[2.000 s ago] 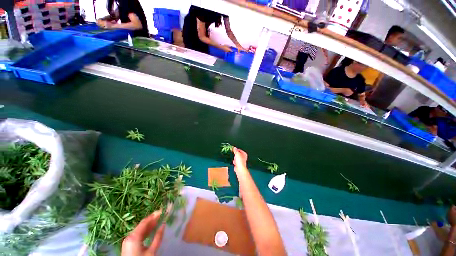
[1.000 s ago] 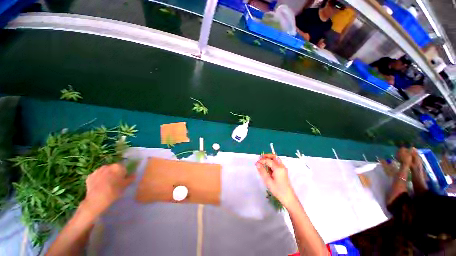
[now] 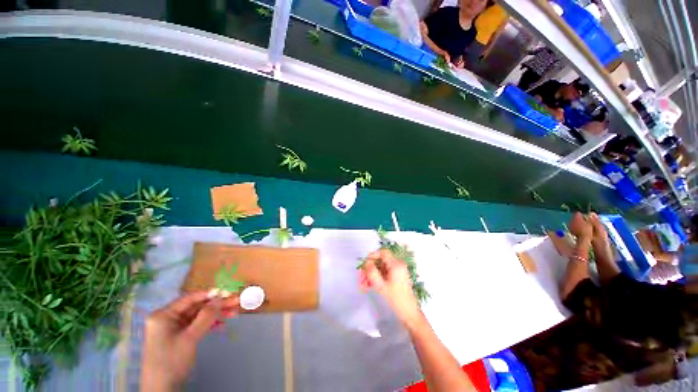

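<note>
My left hand (image 3: pixel 187 321) is over the left edge of the cardboard work pad (image 3: pixel 295 277), its fingertips closed on a small green leaf sprig (image 3: pixel 228 279). The white disc (image 3: pixel 252 298) lies on the pad beside those fingertips. My right hand (image 3: pixel 389 282) is right of the pad, at the narrow row of small leaf pieces (image 3: pixel 414 277), fingers bent together; a bit of green shows at the fingertips, but whether it is gripped is unclear. The large stem pile (image 3: pixel 69 268) is at the left.
Beyond the pad are a small cardboard piece (image 3: pixel 236 200), a small white cap (image 3: pixel 307 220) and a glue bottle (image 3: pixel 345 197). Sprigs lie spaced on the dark green conveyor belt (image 3: pixel 191 115). Another person's arms (image 3: pixel 582 256) are at the right; others sit across the belt.
The view has swung right and down. My left hand has moved from the stem pile to the pad with a sprig. My right hand has gone from the belt to the small leaf row.
</note>
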